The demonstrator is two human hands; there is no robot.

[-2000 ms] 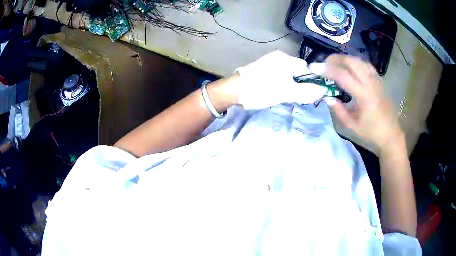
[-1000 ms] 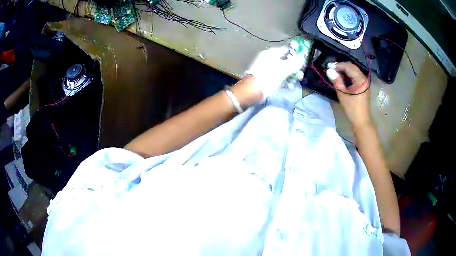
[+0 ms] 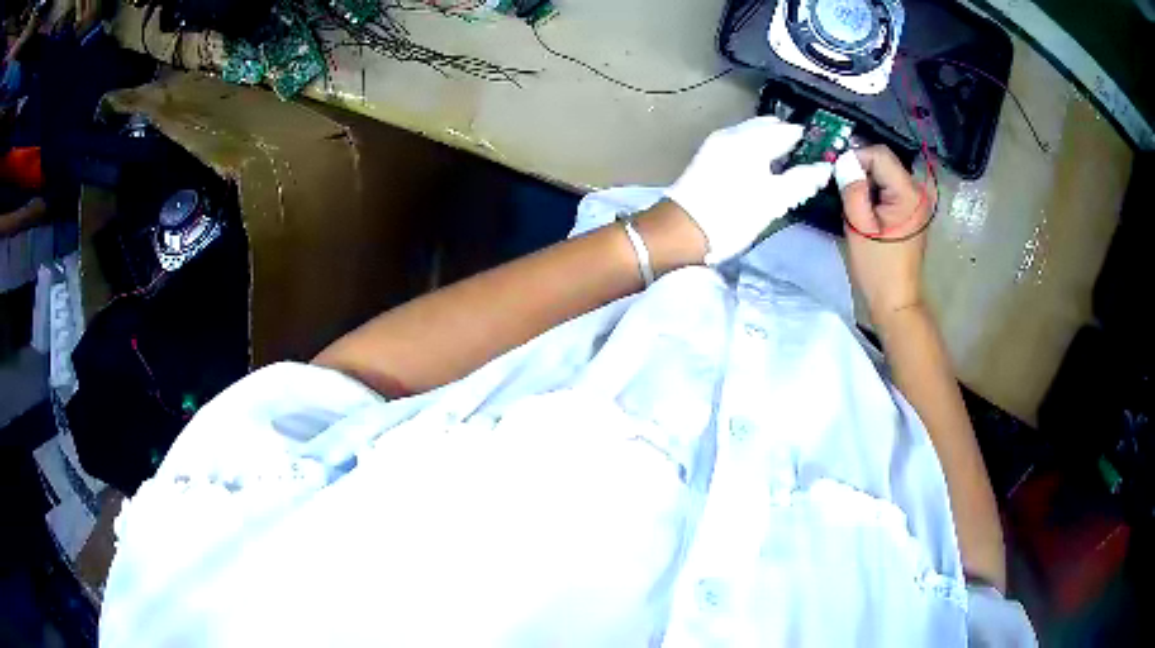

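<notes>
My left hand, in a white glove, holds a small green circuit board over the black rear housing. My right hand, with whitish fingertip covers, pinches the end of the speaker wire leads at the board's near edge. The red and dark leads loop over my right hand from the speaker. The round silver loudspeaker sits in the larger black front housing, just beyond the rear housing. The plug end is hidden by my fingertips.
A pile of green boards with dark wires lies at the bench's left end. A loose black wire runs across the tan bench. A cardboard box is at left, with a black speaker unit. A pale rail borders the conveyor.
My left hand has brought the board right and down beside my right hand, over the rear housing. My right hand has stayed near the same place, with the leads now at the board.
</notes>
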